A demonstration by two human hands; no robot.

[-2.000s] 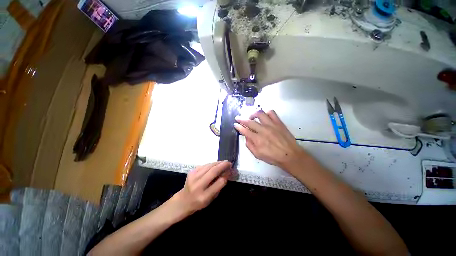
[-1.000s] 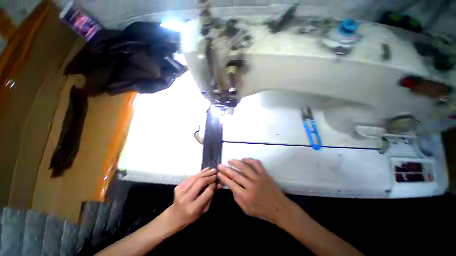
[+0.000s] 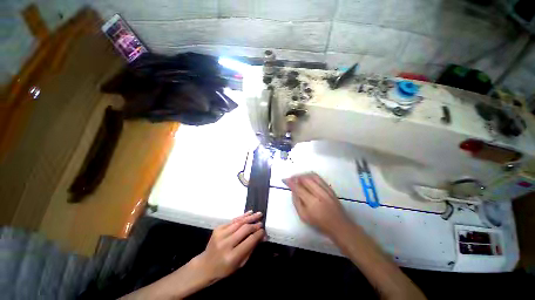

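A dark leather strip (image 3: 257, 186) lies on the white machine bed, running from under the presser foot and needle (image 3: 274, 153) towards the front edge. The needle area is washed out by the lamp's glare. My left hand (image 3: 236, 241) holds the strip's near end at the table's front edge, fingers and thumb closed on it. My right hand (image 3: 315, 202) is just right of the strip, over the bed, apart from the strip; its fingers are bent together, and whether they hold anything is not clear.
Blue-handled thread snips (image 3: 368, 184) lie on the bed, right of my right hand. The sewing machine (image 3: 363, 126) spans the back right. At left, a cardboard box (image 3: 126, 170) bears a dark narrow bundle (image 3: 98, 155); a leather heap (image 3: 176, 91) and a lit phone (image 3: 124, 38) are behind.
My right hand has left the strip's near end and moved up and right. My left hand stays on the strip. The view has shifted, showing more wall.
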